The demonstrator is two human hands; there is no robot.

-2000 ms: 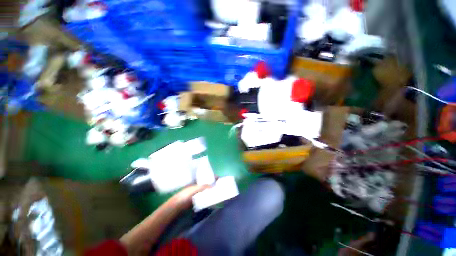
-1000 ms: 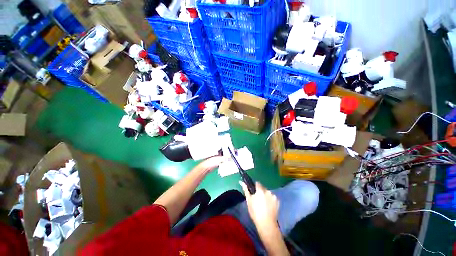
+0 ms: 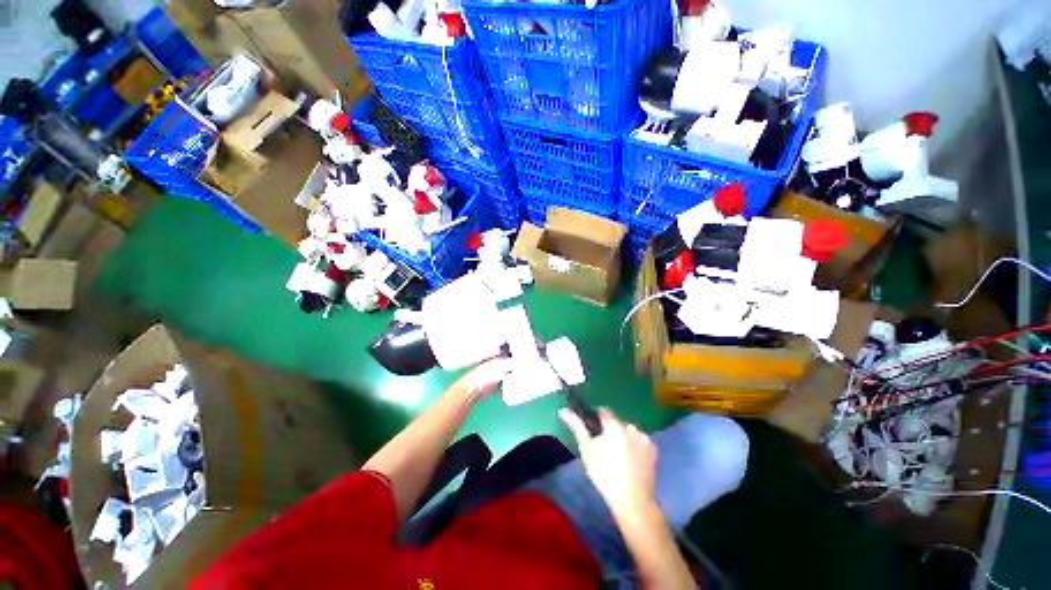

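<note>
A white security camera (image 3: 461, 323) with a glossy black head (image 3: 403, 348) is held over my lap, its head pointing left. Its white mounting bracket (image 3: 529, 378) points toward the right. My left hand (image 3: 489, 375) grips the camera from below, near the bracket; its fingers are mostly hidden behind it. My right hand (image 3: 617, 452) holds a black-handled screwdriver (image 3: 582, 410), its front end at the bracket. The exact contact point is too small to tell.
Stacked blue crates (image 3: 565, 173) and an open small carton (image 3: 573, 256) stand ahead. A yellow-brown box (image 3: 738, 375) of cameras stands right. A large carton (image 3: 265, 449) of white parts stands left. Cameras lie piled at the left crate. Red wires (image 3: 980, 360) hang at right.
Two seconds ago my right hand was not at the camera; one second ago it held the screwdriver there. Since then, the screwdriver and right hand have shifted slightly right and down.
</note>
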